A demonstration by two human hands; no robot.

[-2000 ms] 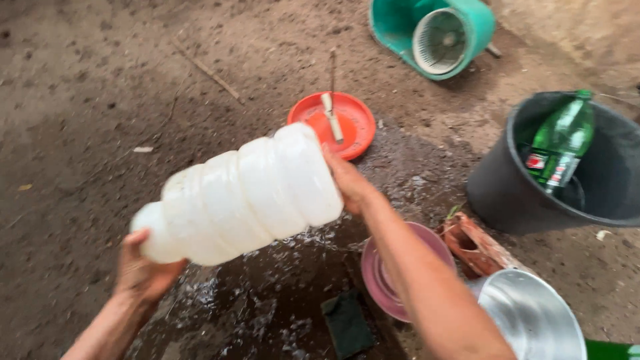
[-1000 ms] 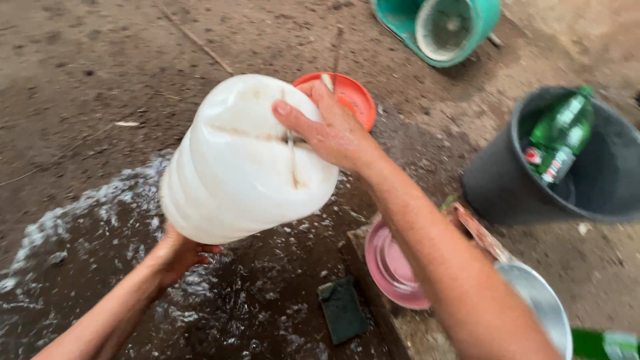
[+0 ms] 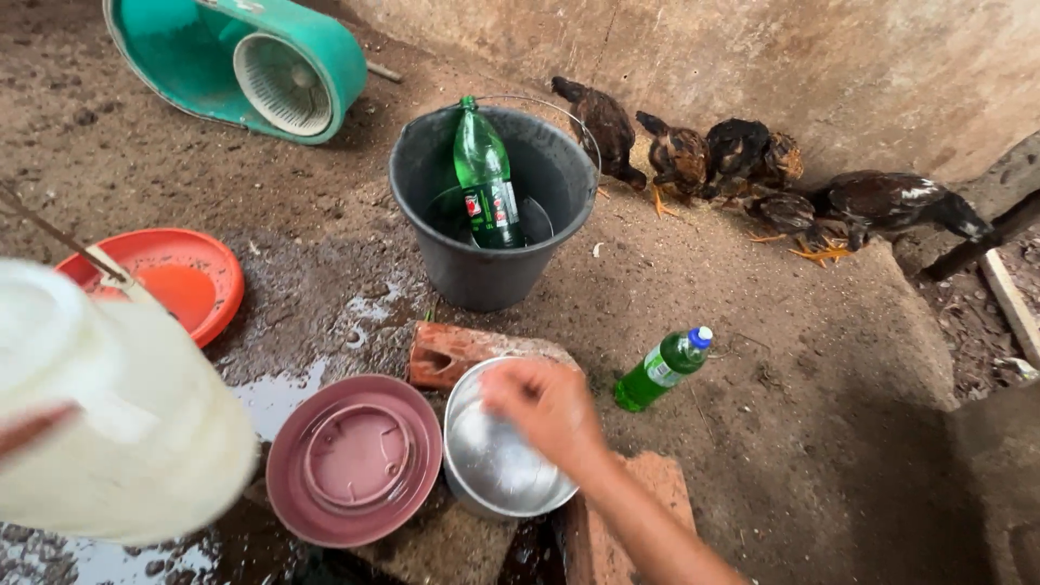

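Observation:
At the left edge, a large white plastic jug (image 3: 122, 414) is blurred and tilted, with part of my left hand (image 3: 36, 431) against it; the rest of that hand is out of view. My right hand (image 3: 540, 410) is over the metal pot (image 3: 508, 496), its fingers bent and blurred, so whether they touch something in the pot cannot be made out. A pink round plastic dish (image 3: 353, 528) with a raised inner ring lies just left of the pot. A dark bucket (image 3: 487, 276) stands behind them, holding a green plastic bottle (image 3: 483, 162) and some liquid.
A green bottle with a blue and white cap (image 3: 662, 370) stands right of the pot. Bricks (image 3: 650, 487) lie around it. An orange dish (image 3: 195, 276) and a green plastic container (image 3: 341, 65) are at left. Several chickens (image 3: 678, 158) feed by the wall (image 3: 731, 57). Wet ground lies at left.
My right hand has let go of the white jug and moved over the metal pot. The jug, earlier held by both hands with water spilling beneath, is now at the left. The view has swung right.

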